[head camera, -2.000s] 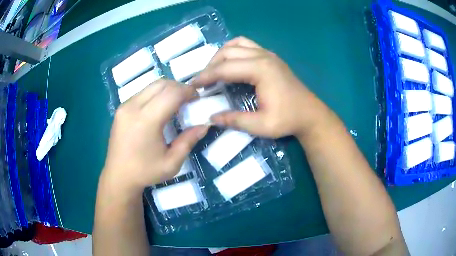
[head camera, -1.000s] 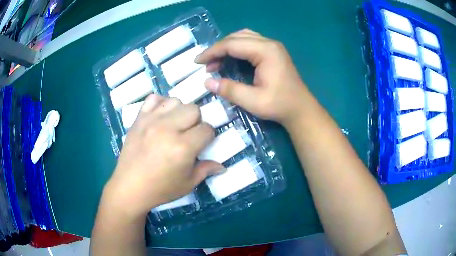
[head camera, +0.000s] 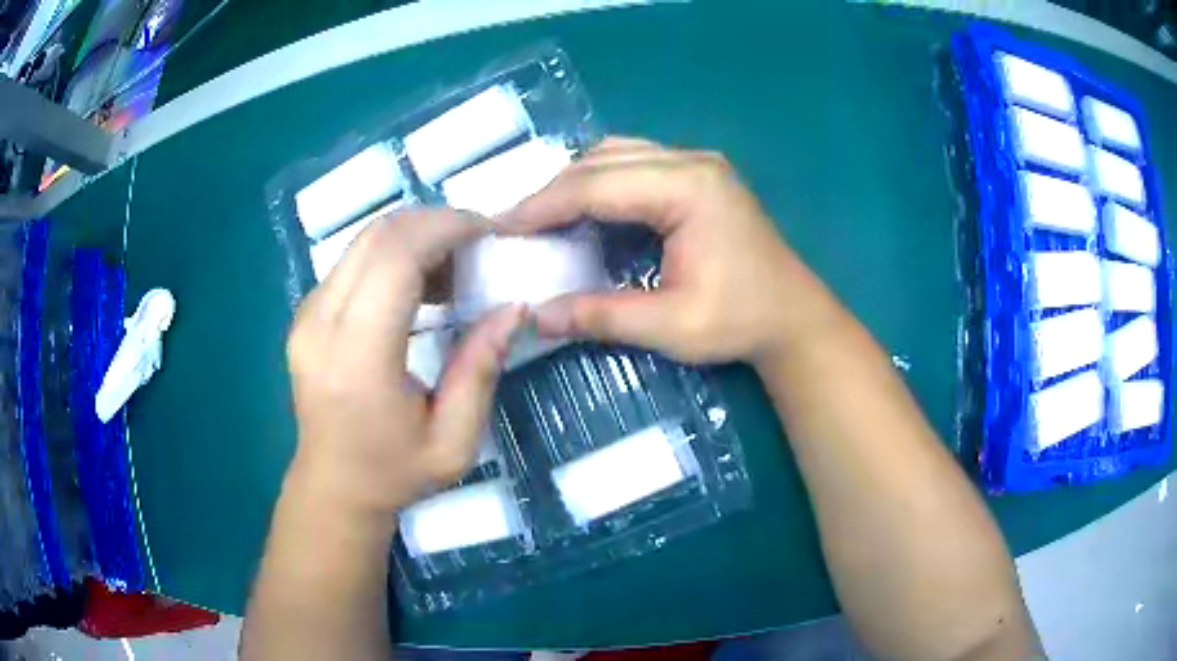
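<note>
A white unit (head camera: 529, 271), blurred, is held between my two hands above the clear tray (head camera: 577, 411). My left hand (head camera: 387, 349) grips its left side. My right hand (head camera: 691, 258) grips its right side with thumb and fingers. Other white units lie in the tray pockets, two at the top and two at the bottom plainly seen. A ribbed pocket in the right column, just above the lower right unit, is empty. My hands hide the middle of the tray.
A blue tray (head camera: 1009, 470) filled with white units lies at the right. A crumpled white cloth or glove (head camera: 136, 355) lies at the left, beside a side stack of blue and clear trays (head camera: 97, 413). A pale rail (head camera: 278, 78) runs behind.
My hands have come together around a unit and lifted it. The pocket above the lower right unit, filled before, is now empty. The view has shifted slightly.
</note>
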